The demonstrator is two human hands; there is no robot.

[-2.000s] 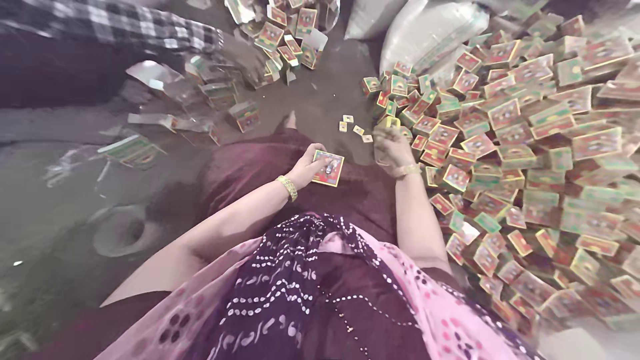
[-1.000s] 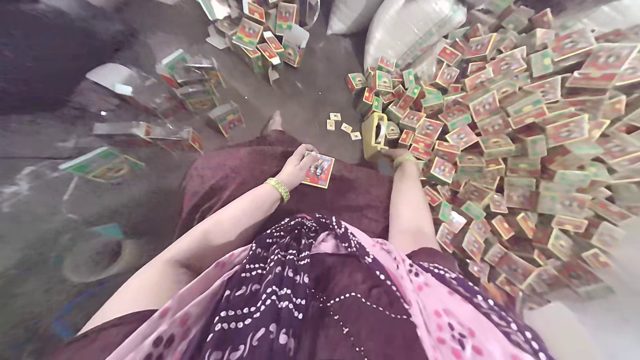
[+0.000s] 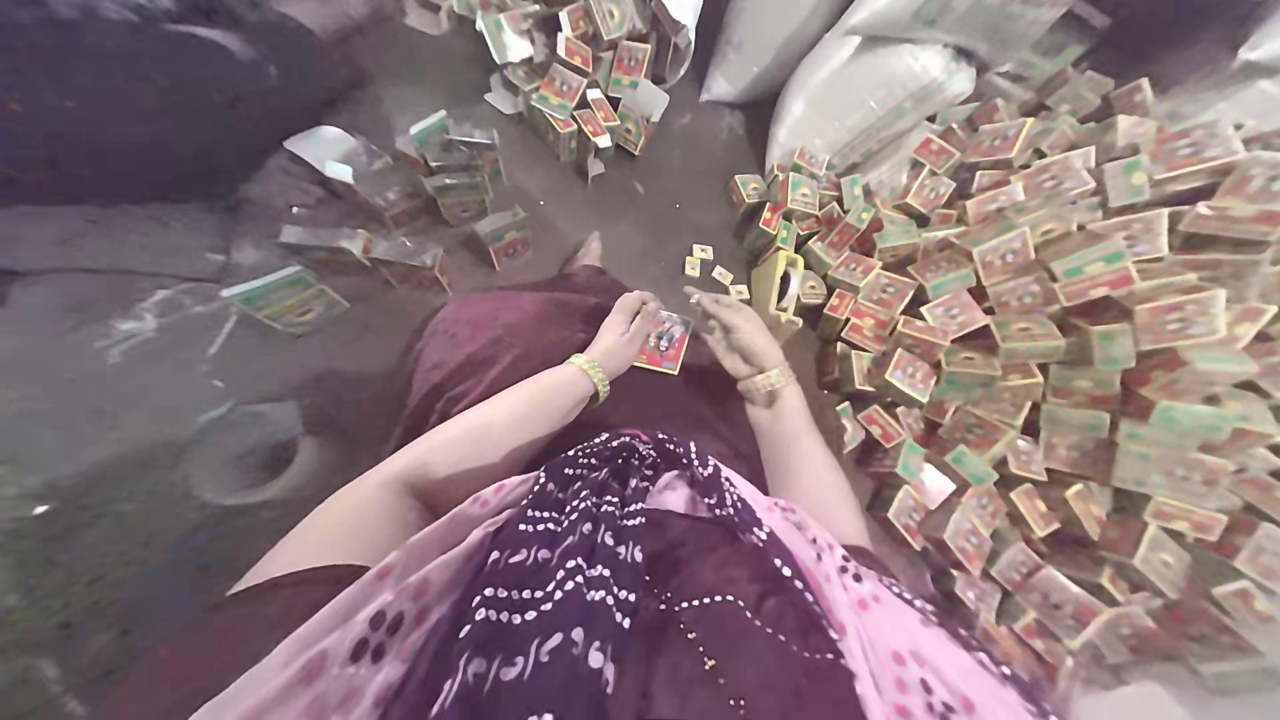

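Observation:
Over my lap, my left hand [image 3: 622,335] holds a small red box with a yellow border and a printed picture [image 3: 664,343], its fingers on the box's left side. My right hand [image 3: 735,335] is just right of the box, fingers apart, with nothing seen in it. Beyond that hand a yellow plastic object with an oval opening [image 3: 777,290] stands at the edge of the box pile. Several small yellow-edged cards or labels [image 3: 722,274] lie on the floor in front of my hands.
A large heap of small printed boxes [image 3: 1000,340] covers the floor at right. White sacks [image 3: 870,95] stand behind it. More boxes [image 3: 560,90] lie at the top, and open cartons [image 3: 290,300] at left. A round hollow object [image 3: 245,455] sits at lower left.
My right hand has moved left from beside the yellow object and the heap toward the box. My left hand keeps hold of the box over my lap.

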